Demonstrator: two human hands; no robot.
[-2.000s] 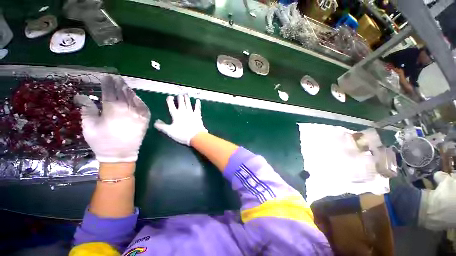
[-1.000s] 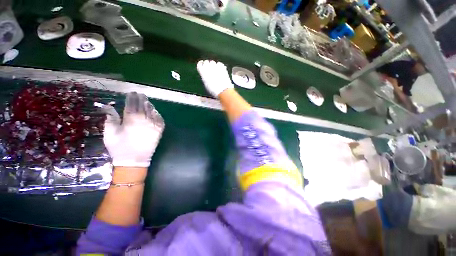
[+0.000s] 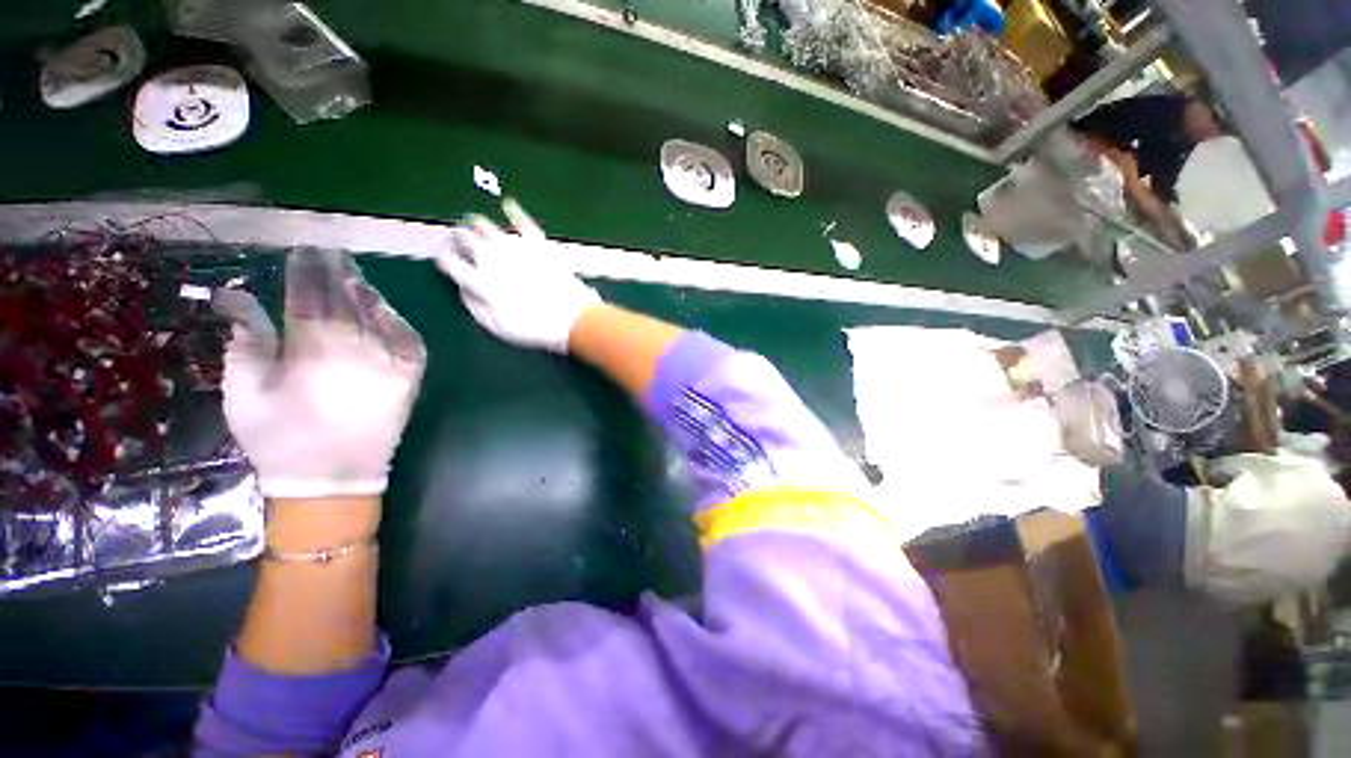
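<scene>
My left hand [image 3: 329, 370], in a white glove with greyed fingertips, is over the bench beside the red lead-wire heap [image 3: 74, 356]; its thumb is apart from the fingers and no part shows in it. My right hand [image 3: 519, 284], also gloved, is at the pale rail, fingers spread, with nothing visible in it. The underside of both hands is hidden. A small white piece [image 3: 486, 179] lies on the belt just beyond my right fingertips. A white base plate [image 3: 191, 110] lies on the belt at upper left.
More plates [image 3: 698, 173] and a small white teardrop piece [image 3: 843, 253] lie along the belt. A clear plastic cover [image 3: 304, 62] is at upper left. A white cloth [image 3: 948, 422], cardboard box [image 3: 1022, 622] and fan [image 3: 1178, 390] are at right. Another person's arm shows at far right.
My right hand reached over the belt one second ago and has come back left to the rail. My left hand keeps much the same pose. The view has shifted.
</scene>
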